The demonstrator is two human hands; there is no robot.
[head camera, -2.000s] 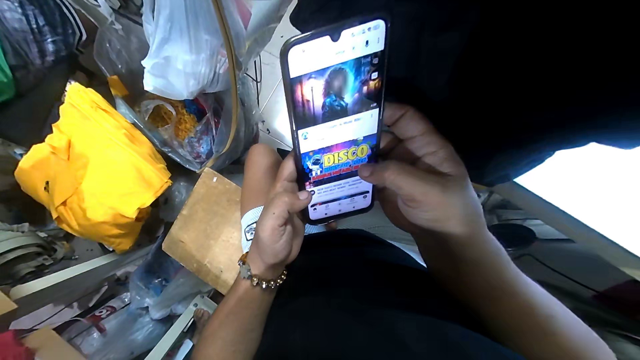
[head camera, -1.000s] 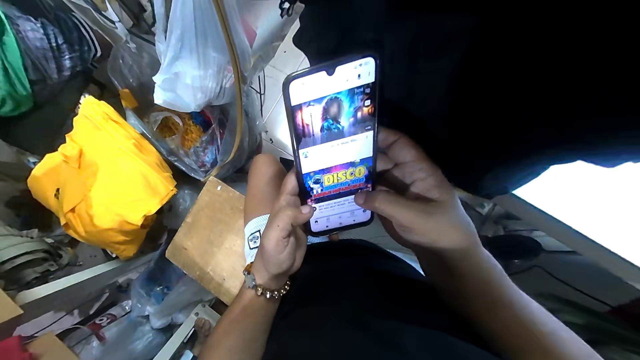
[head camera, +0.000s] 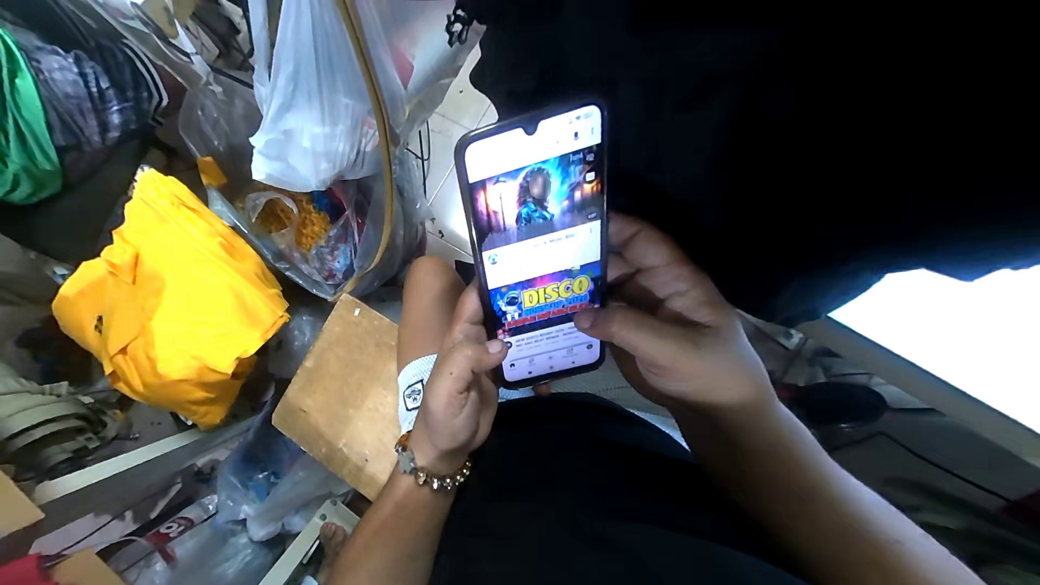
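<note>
Both my hands hold a smartphone [head camera: 540, 244] in a dark case, upright and tilted slightly left, its lit screen showing a list of video pictures. My left hand [head camera: 465, 382], with a beaded bracelet [head camera: 435, 478] at the wrist, grips the lower left edge, thumb at the screen's border. At the lower right edge, my right hand [head camera: 678, 325] supports the phone, its thumb over the lower part of the screen. The fingers behind the phone are mostly hidden.
A wooden board [head camera: 345, 394] lies left of my leg. Beyond it are a yellow cloth bundle [head camera: 175, 301], a white plastic bag [head camera: 313, 97] and a clear bag of scraps [head camera: 296, 227]. Black fabric [head camera: 772, 122] fills the upper right, above a bright white surface [head camera: 951, 333].
The phone and both hands sit slightly lower in view than two seconds ago. The page on the screen looks much the same, and both hands have kept hold of the phone.
</note>
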